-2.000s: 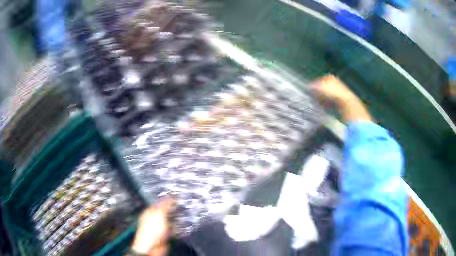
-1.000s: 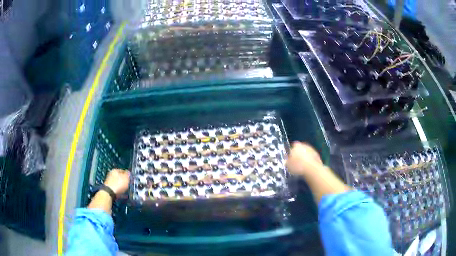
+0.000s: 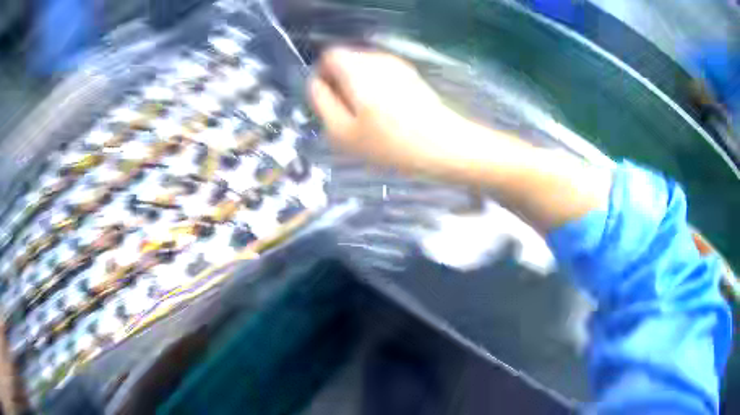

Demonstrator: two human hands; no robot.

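Note:
A blister tray (image 3: 154,186) with rows of white pieces, black round parts and yellow and orange wires fills the left of the view, tilted and blurred. My right hand (image 3: 365,101) is curled at the tray's right edge and holds it. My left hand (image 3: 10,377) is cut off by the left edge of the picture. Only a blurred strip of it shows, at the tray's lower left edge. The fingertips of both hands are hidden or blurred.
A dark-green crate (image 3: 260,340) is below the tray. White crumpled tissue (image 3: 466,237) lies on the dark bench top (image 3: 487,304), beyond my right forearm. The green conveyor belt (image 3: 560,73) curves along the upper right. Blurred blue clothing shows at the upper left and right.
The tray was down in the green crate with a hand at each side. It is now up out of the crate, over its edge, and larger in view. The view has turned towards the bench.

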